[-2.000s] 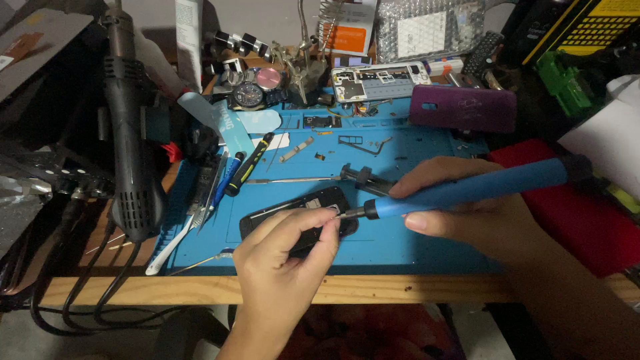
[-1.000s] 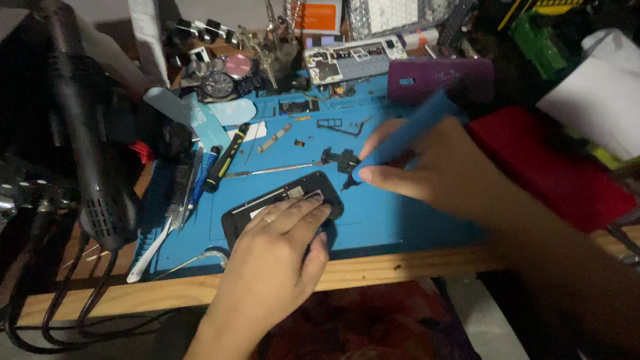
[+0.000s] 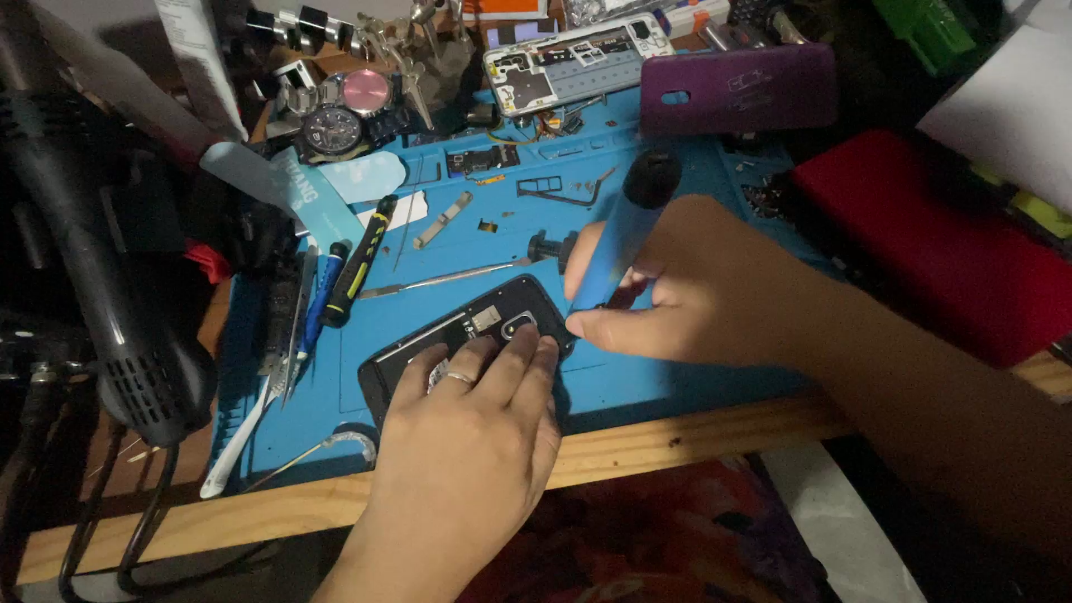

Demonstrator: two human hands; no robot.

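A black smartphone with its back cover off (image 3: 469, 331) lies tilted on the blue silicone repair mat (image 3: 670, 389). My left hand (image 3: 477, 419), with a ring on one finger, rests flat over the phone's lower half, fingertips beside the camera. My right hand (image 3: 678, 293) grips a blue cylindrical electric screwdriver (image 3: 615, 251), held upright at the phone's right upper edge; its tip is hidden by my fingers. A dark plastic part (image 3: 548, 247) shows just behind that hand. A thin metal spudger (image 3: 452, 278) lies above the phone.
A hot air gun (image 3: 126, 327) stands at the left. Near it are a yellow-black screwdriver (image 3: 360, 268), a blue screwdriver (image 3: 322, 297) and tweezers (image 3: 293, 335). Behind lie a wristwatch (image 3: 332, 131), an opened phone frame (image 3: 578, 63) and a purple phone cover (image 3: 737, 90). Red cloth (image 3: 938, 243) is at the right.
My left hand has gone from fingering the screwdriver's tip to lying flat on the phone. The screwdriver has swung from nearly level to upright and moved to the phone's right edge.
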